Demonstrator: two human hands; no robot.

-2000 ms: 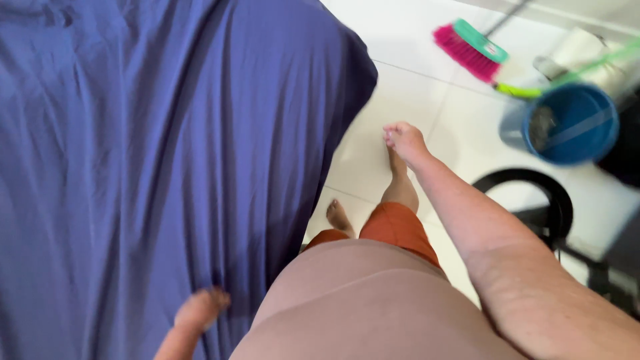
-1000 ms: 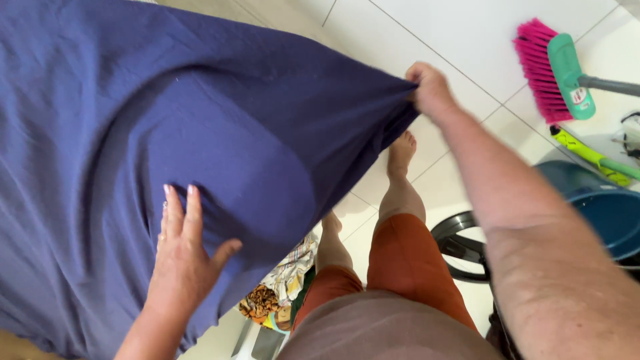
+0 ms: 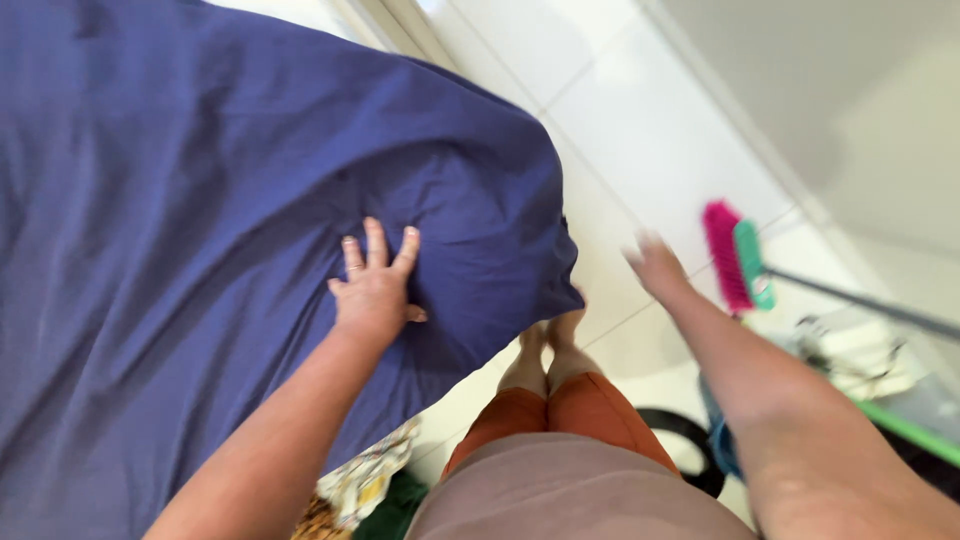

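Note:
A wrinkled dark blue fitted sheet (image 3: 247,247) covers the left half of the head view, its rounded corner hanging near the feet. Spread flat on this cloth, close to the corner, my left hand (image 3: 375,292) has its fingers apart and grips nothing. My right hand (image 3: 658,266) is blurred in the air over the white floor, away from the sheet, and nothing shows in it. What lies under the sheet is hidden.
A broom with pink bristles and a teal head (image 3: 752,262) stands by the wall at right. Below it are a black ring-shaped object (image 3: 694,442) and a partly hidden blue bucket (image 3: 724,446). Patterned cloths (image 3: 371,472) lie low beside the sheet. White tiles (image 3: 637,135) cover the floor.
My right hand has let go of the sheet's corner, which it held pulled out one second ago, and moved away from it. The corner now hangs rounded. My left hand still rests on the cloth.

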